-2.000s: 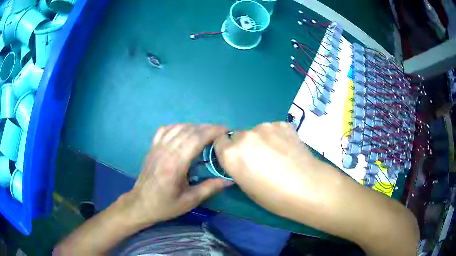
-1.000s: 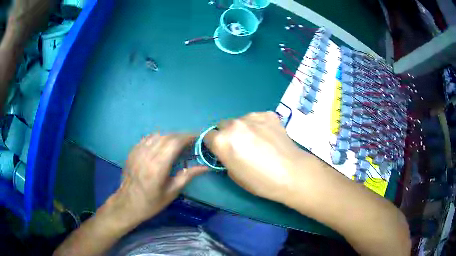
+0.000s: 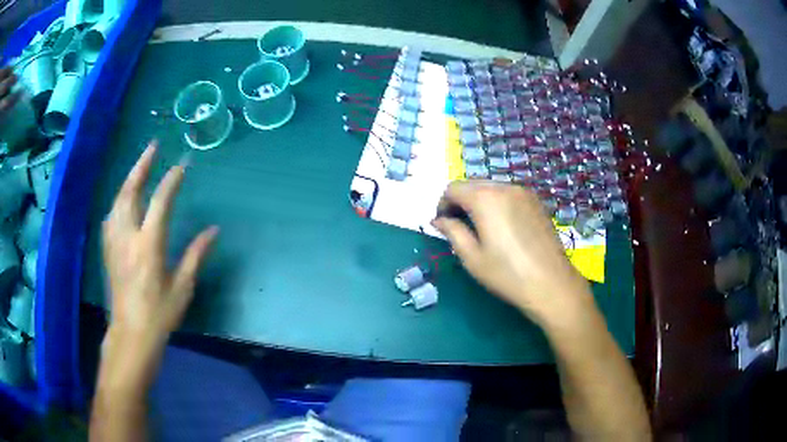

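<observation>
My left hand [image 3: 155,242] is over the left part of the green mat, fingers spread and empty. Three teal fan housings stand upright at the far side: one [image 3: 207,129] just beyond my left fingertips, one [image 3: 267,108] to its right and one [image 3: 285,53] behind. Each has a pale round centre. My right hand [image 3: 505,237] is at the near edge of the white backing sheet [image 3: 423,203], fingers curled; whether it holds something is hidden. Two loose silver motors [image 3: 414,278] lie on the mat to its lower left, with red wire by them.
Dense motor rows [image 3: 535,129] with red and black leads cover the right, with a separate motor column [image 3: 406,112] beside them. A blue bin [image 3: 65,224] of teal housings is at left, with part of another person's hand [image 3: 7,86] over it. A dark red-spotted item [image 3: 363,197] lies on the sheet's corner.
The view has turned right. My hands have parted and the housing between them is released; three housings now stand at the far side. The two loose motors now show on the mat.
</observation>
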